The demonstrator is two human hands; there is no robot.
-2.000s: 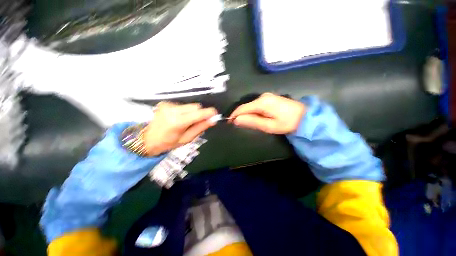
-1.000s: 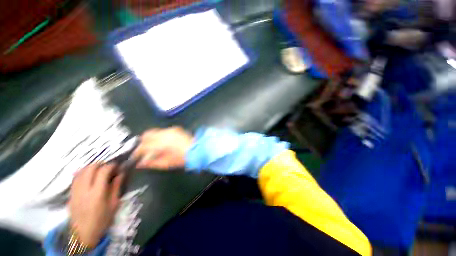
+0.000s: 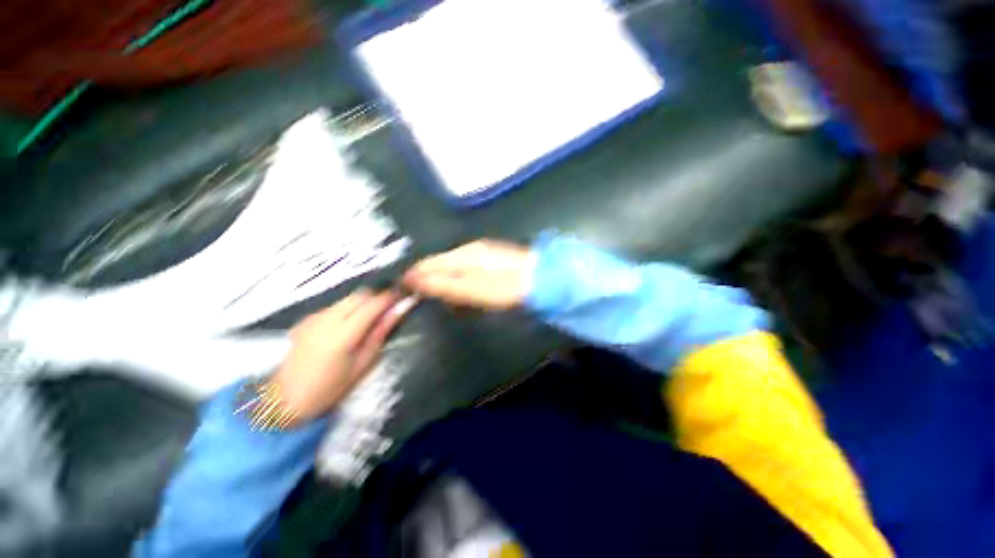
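A large fan of white wires (image 3: 256,245) lies left of my hands on the dark green bench. My left hand (image 3: 333,347) is closed over a smaller white wire bundle (image 3: 366,420), whose ends stick out below the palm. A tiny pale piece, blurred, shows at its fingertips. My right hand (image 3: 475,274) meets the left fingertips at the corner of the wire fan, its fingers together and pointing left. Blur and the fingers hide whether it pinches a wire or a small part.
A blue tray (image 3: 567,153) with bright white contents lies beyond my hands. A pale object (image 3: 788,96) is at the upper right. Red-brown bundles (image 3: 218,44) are at the upper left. More white wires (image 3: 33,436) lie at far left. A blue area and dark clutter are at right.
The view has swung right, then partly back left. The hands were pinching a thin wire between them two seconds ago; now the fingertips meet beside the fan's corner.
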